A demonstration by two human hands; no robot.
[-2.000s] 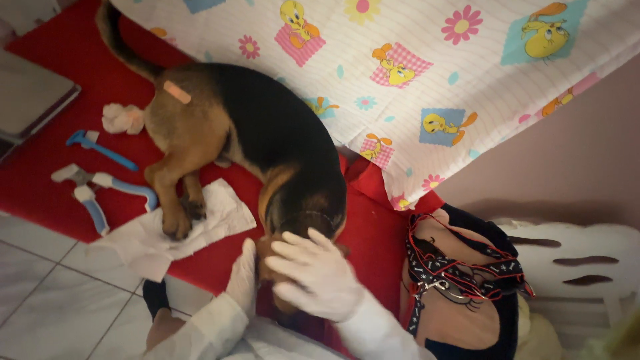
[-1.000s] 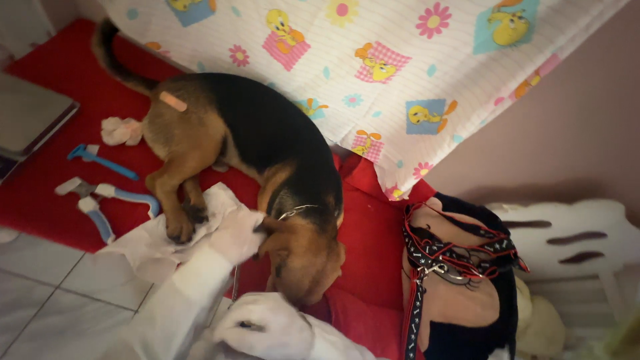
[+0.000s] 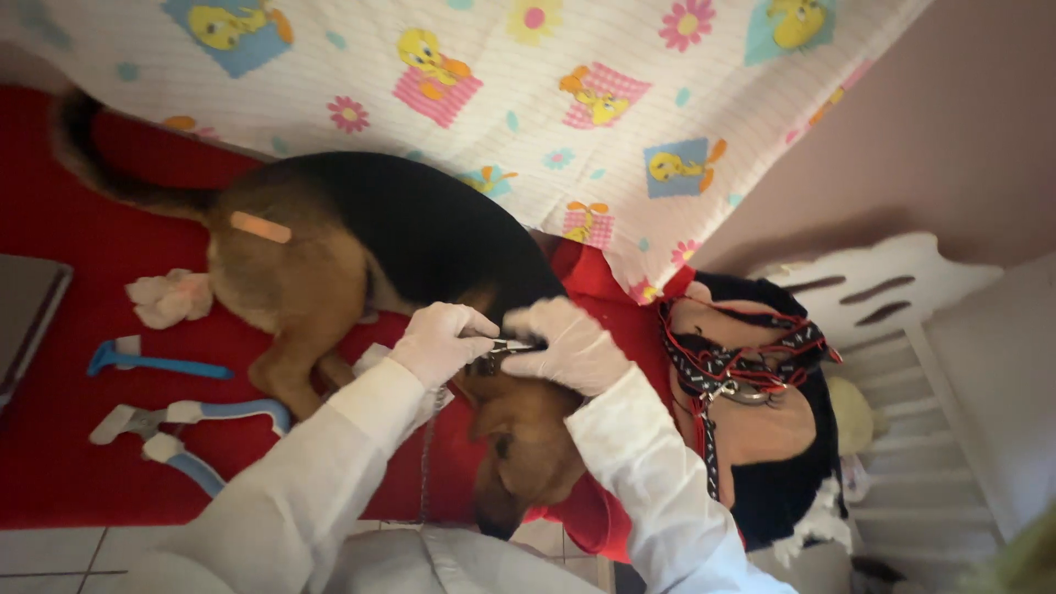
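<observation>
A black-and-tan dog [image 3: 429, 223] lies on its side on a red cloth [image 3: 49, 462], an adhesive bandage [image 3: 261, 227] on its rump. My gloved left hand [image 3: 445, 340] pinches a small metal piece [image 3: 510, 346] at the dog's neck. From below that hand a thin metal chain [image 3: 426, 462] hangs down. My gloved right hand [image 3: 565, 346] lies over the neck at the other end of the metal piece; its fingertips are blurred, and whether they grip it I cannot tell. The dog's head [image 3: 528, 437] points down between my forearms.
Blue-handled nail clippers [image 3: 198, 410], a blue razor [image 3: 165, 363] and crumpled tissue [image 3: 171, 298] lie left of the dog. A grey flat object [image 3: 29, 313] is at the left edge. Right are a black-and-red harness [image 3: 742, 355] and a white slatted chair [image 3: 916, 412]. A cartoon-print cloth [image 3: 495, 74] hangs above.
My hands were on the dog's head, then lower and apart; now both meet at its neck. The chain around the neck, visible one second ago, is mostly covered by my hands.
</observation>
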